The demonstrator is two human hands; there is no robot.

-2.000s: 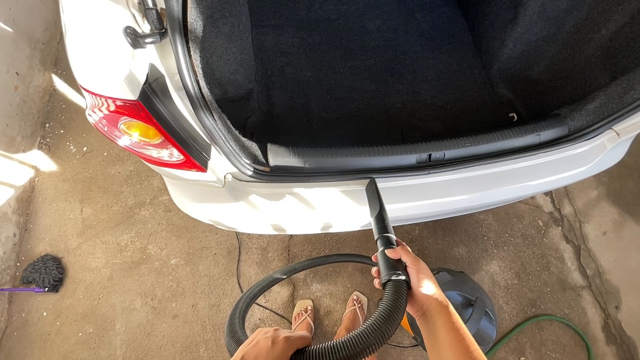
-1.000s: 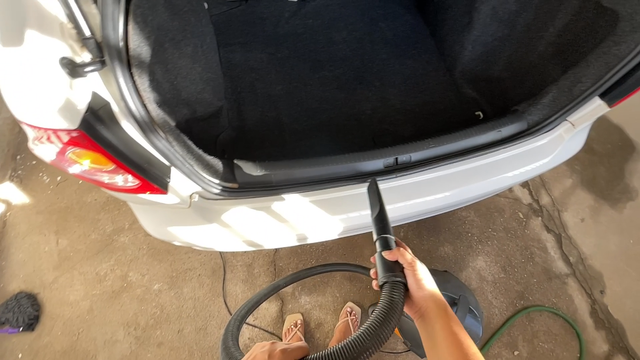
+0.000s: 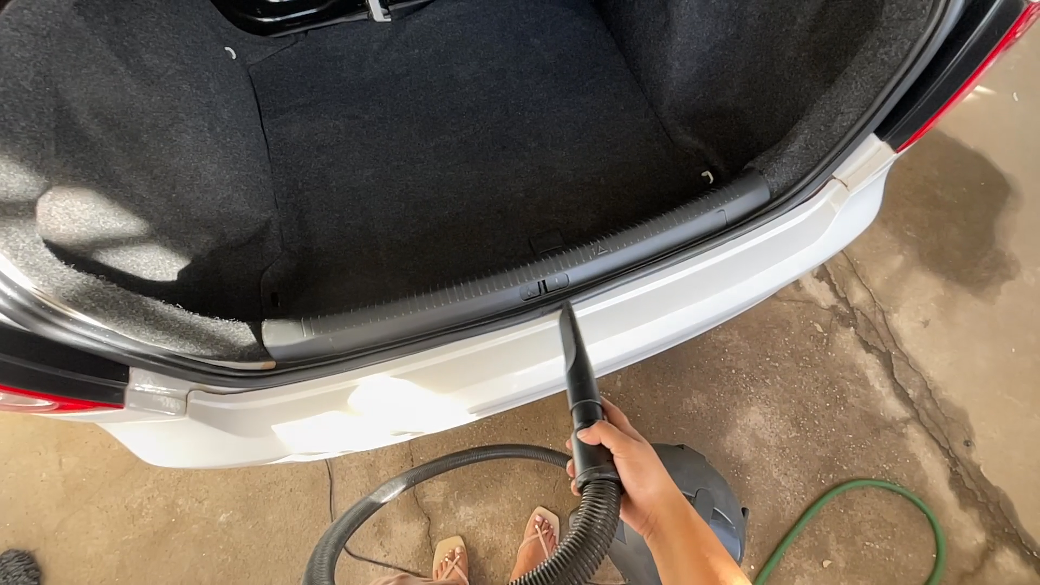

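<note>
My right hand [image 3: 621, 463] is wrapped around the black handle of a vacuum cleaner hose, which carries a narrow crevice nozzle [image 3: 578, 366]. The nozzle's tip lies over the upper edge of the white rear bumper [image 3: 682, 305], just below the trunk latch [image 3: 544, 286]; whether it touches cannot be told. From the handle the ribbed hose [image 3: 581, 536] curves down and loops to the left. My left hand is out of view, apart from perhaps a bit of skin at the bottom edge. Beyond the bumper the car's trunk stands open, lined with dark carpet [image 3: 455, 162].
The vacuum cleaner's grey body [image 3: 707, 496] stands on the concrete floor behind my right forearm. A green garden hose [image 3: 934, 520] curves at the lower right. My sandaled feet [image 3: 536, 540] are below the bumper, near a thin black cable [image 3: 331, 496]. A dark fluffy duster [image 3: 18, 566] lies lower left.
The view has shifted to the right along the car. The nozzle has moved right along the bumper's edge to below the latch. My left hand, earlier on the hose, has left the view.
</note>
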